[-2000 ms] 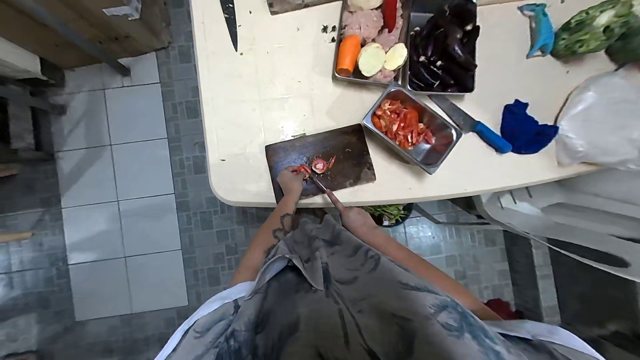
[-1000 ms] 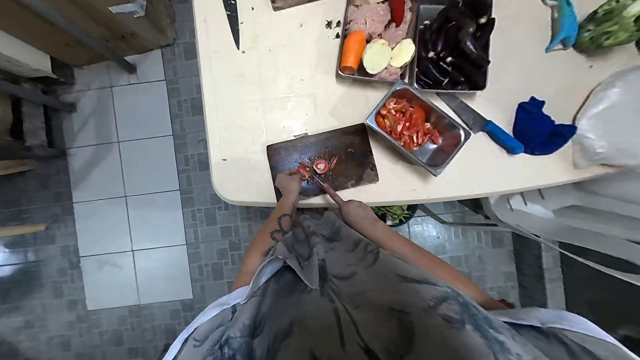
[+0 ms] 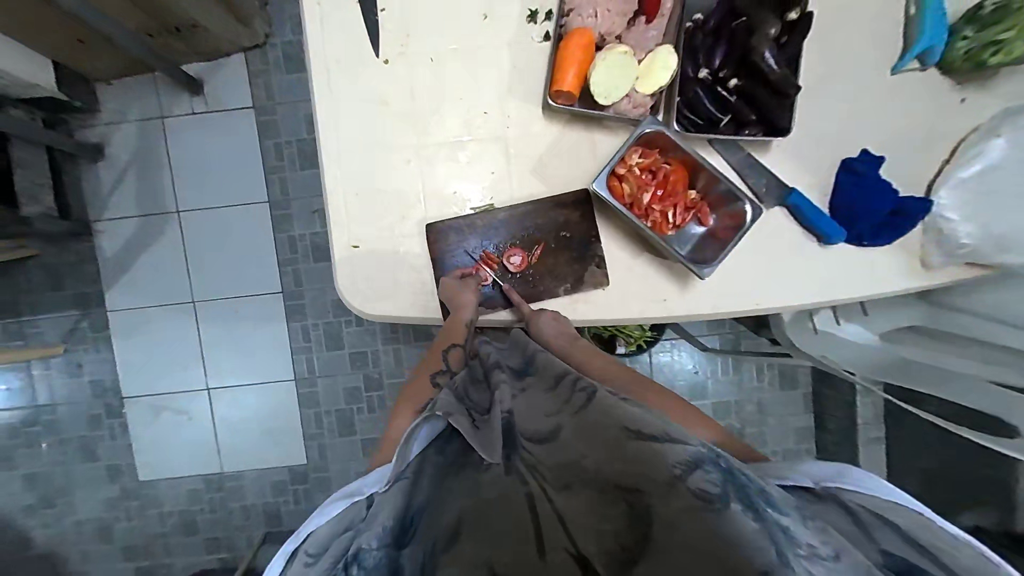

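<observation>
A dark cutting board (image 3: 560, 232) lies at the table's near edge. My left hand (image 3: 461, 291) holds a piece of tomato (image 3: 483, 274) on the board's left part. My right hand (image 3: 550, 324) grips a small knife (image 3: 490, 269), whose blade points up and left beside that piece. A round tomato piece (image 3: 515, 258) and thin red slices (image 3: 537, 253) lie on the board near the blade. Right of the board, a steel pan (image 3: 726, 228) holds cut tomatoes (image 3: 656, 188).
Behind stand a tray with a carrot (image 3: 572, 66), halved pale vegetables (image 3: 614, 74) and meat, and a tray of eggplants (image 3: 744, 68). A blue-handled knife (image 3: 812, 216) and a blue cloth (image 3: 876, 200) lie right. Another knife blade (image 3: 370, 28) lies far left.
</observation>
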